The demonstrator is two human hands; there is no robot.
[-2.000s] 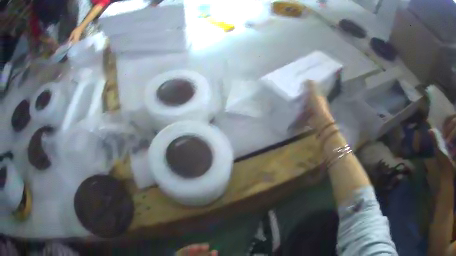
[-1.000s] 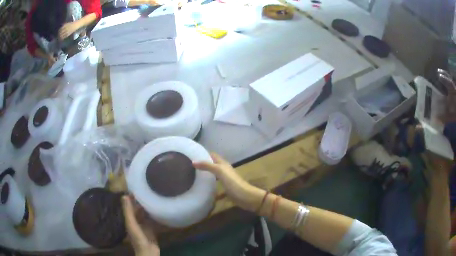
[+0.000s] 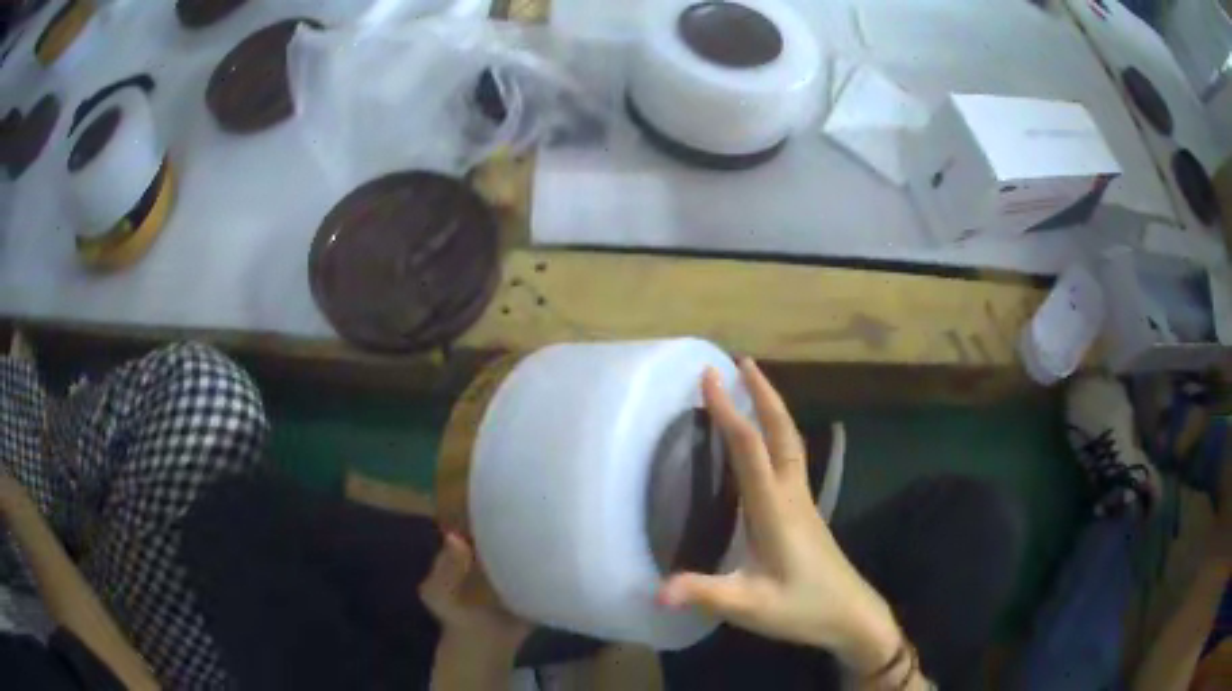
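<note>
A white drum body (image 3: 568,473) with a gold base (image 3: 466,419) lies tilted on its side over my lap, off the table. Its dark top disc (image 3: 692,493) faces right. My left hand (image 3: 473,601) holds it from below at the gold base end; part of that hand is hidden behind the drum. My right hand (image 3: 770,527) is spread over the disc end, with fingertips at the top rim and the thumb at the lower edge of the end face.
A dark brown base (image 3: 405,261) lies at the table's wooden edge (image 3: 757,308). Behind are a crumpled plastic bag (image 3: 405,88), another white drum (image 3: 730,81) and a white carton (image 3: 1020,162). A white oval part (image 3: 1063,324) and an open tray carton (image 3: 1169,304) are right. People's legs show at both sides.
My hands have taken the front drum off the table and brought it over my lap, tipped onto its side. The view has shifted down and left.
</note>
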